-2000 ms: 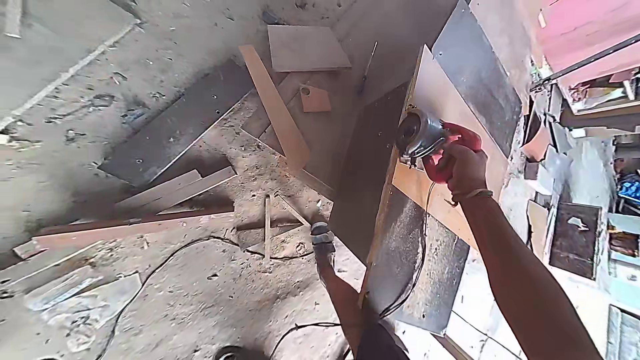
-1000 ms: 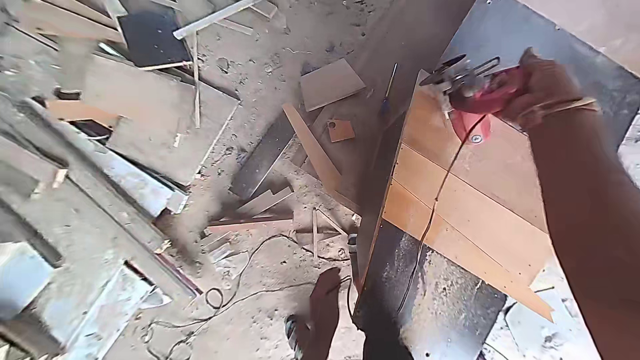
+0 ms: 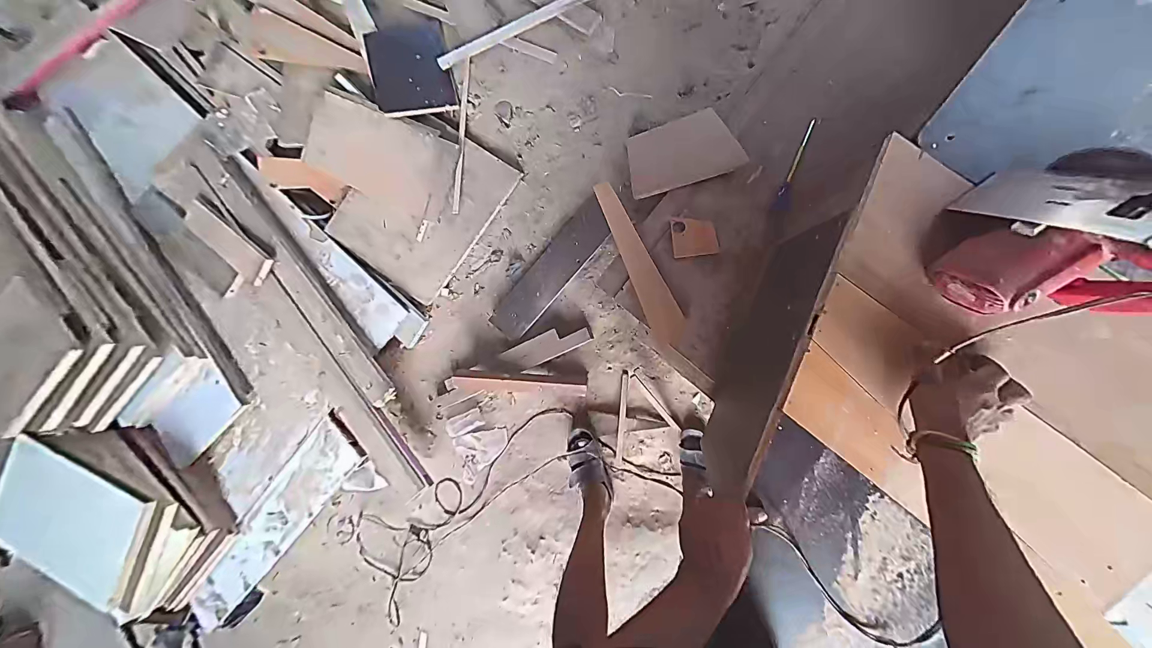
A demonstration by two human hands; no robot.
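Observation:
A red circular saw [image 3: 1035, 261] with a metal base plate lies at the right, over the tan wooden boards [image 3: 864, 333]. My right hand [image 3: 972, 396] is below it, apart from its body, low over the boards and blurred. The saw's thin cord runs down by this hand and wrist; whether the fingers grip it cannot be told. My left hand is not clearly seen; a small bit of skin shows at the near edge of the boards, beside my leg. A dark, dusty panel [image 3: 810, 459] lies under the tan boards.
My sandalled feet [image 3: 589, 459] stand among wood strips and a tangled cord [image 3: 409, 549]. Offcuts and a screwdriver [image 3: 796, 166] lie on the dusty ground ahead. Stacked boards [image 3: 90, 387] and scrap panels [image 3: 405, 180] fill the left. A blue-grey sheet [image 3: 1044, 81] is at upper right.
My right hand has let go of the circular saw, which it held in both earlier frames, and is now below it. The view has swung left between the first frame and now.

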